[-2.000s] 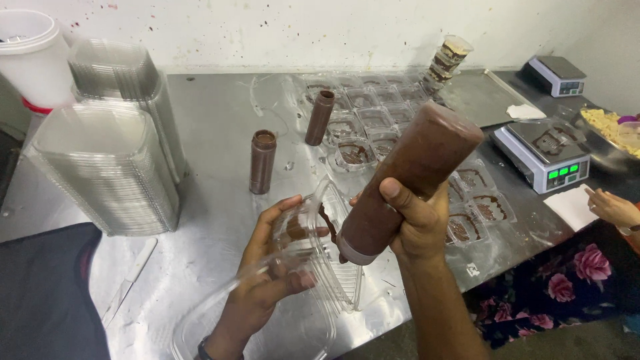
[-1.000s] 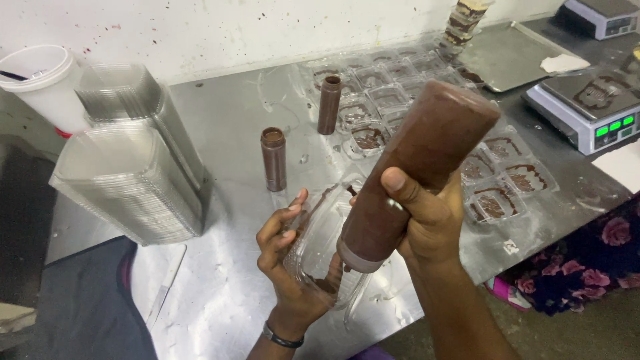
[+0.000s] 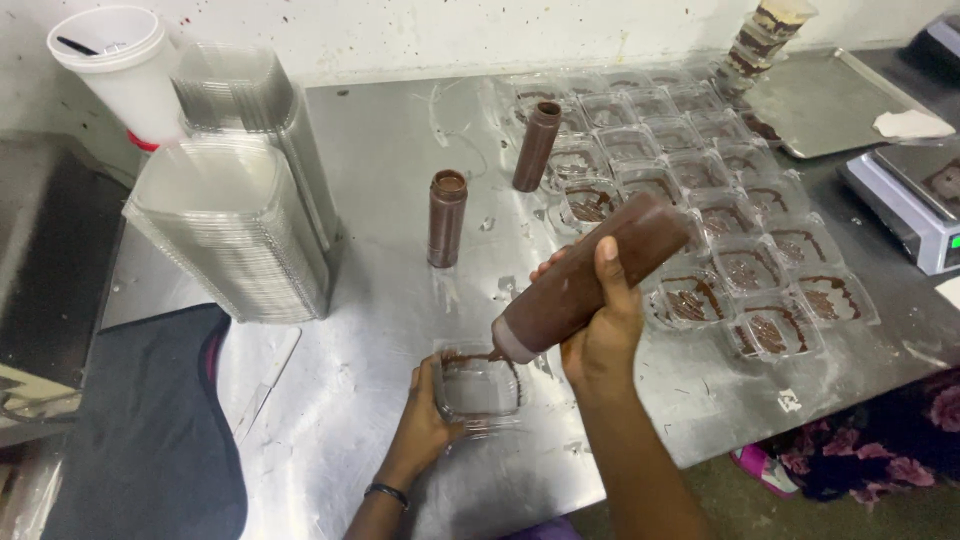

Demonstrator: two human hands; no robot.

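Note:
My right hand (image 3: 607,330) grips a squeeze bottle of chocolate sauce (image 3: 585,281), tilted with its nozzle down at the rim of a clear plastic container (image 3: 480,386). That container is held at its left side by my left hand (image 3: 427,420), and brown sauce lines its upper inner wall. Behind them, two narrow brown open-topped bottles stand upright, one nearer (image 3: 447,221) and one farther back (image 3: 537,148). To the right lie rows of clear containers streaked with chocolate (image 3: 686,300).
Stacked clear containers (image 3: 225,225) stand at left, near a white bucket (image 3: 120,75). A white-handled knife (image 3: 270,375) lies beside a dark cloth (image 3: 157,435). Farther right are a metal tray (image 3: 825,97), layered dessert cups (image 3: 765,37) and a scale (image 3: 900,195). A person's floral clothing (image 3: 877,442) shows beyond the table edge.
The container in my left hand was tilted on its side under the bottle; now it sits more level, opening upward. The bottle leans flatter than before.

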